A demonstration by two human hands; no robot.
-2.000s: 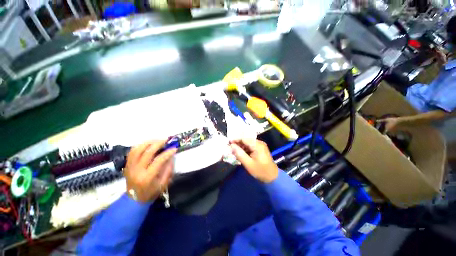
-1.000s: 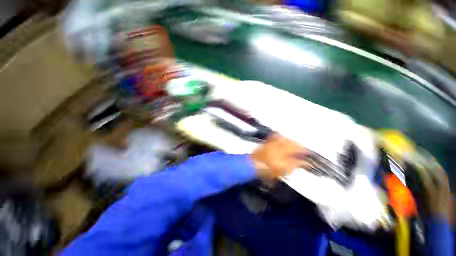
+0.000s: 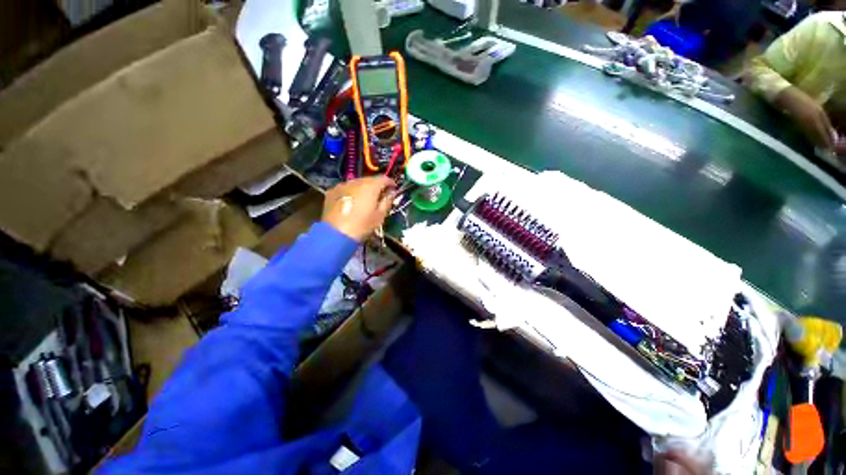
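Note:
The hot-air brush (image 3: 519,243) lies on the white padding (image 3: 640,250), its bristled barrel towards the left. Its open handle shows a blue part (image 3: 627,331) and a circuit board with wires (image 3: 660,354). My left hand (image 3: 357,209) is at the belt's edge, below the orange-rimmed multimeter (image 3: 380,116) and left of the green solder wire spool (image 3: 429,176). Its fingertips close on a red test lead (image 3: 393,160). My right hand (image 3: 685,461) is only a blurred patch cut off by the bottom edge; its fingers cannot be made out.
Small black screws (image 3: 733,348) lie at the padding's right end. A yellow-headed mallet (image 3: 816,339) and an orange tool (image 3: 805,433) are at far right. Cardboard boxes (image 3: 139,139) stand left. A person's arm (image 3: 802,107) is across the green belt (image 3: 594,139).
The view has swung left. My left hand has left the brush handle and moved to the multimeter. The brush now lies on the padding with no hand on it.

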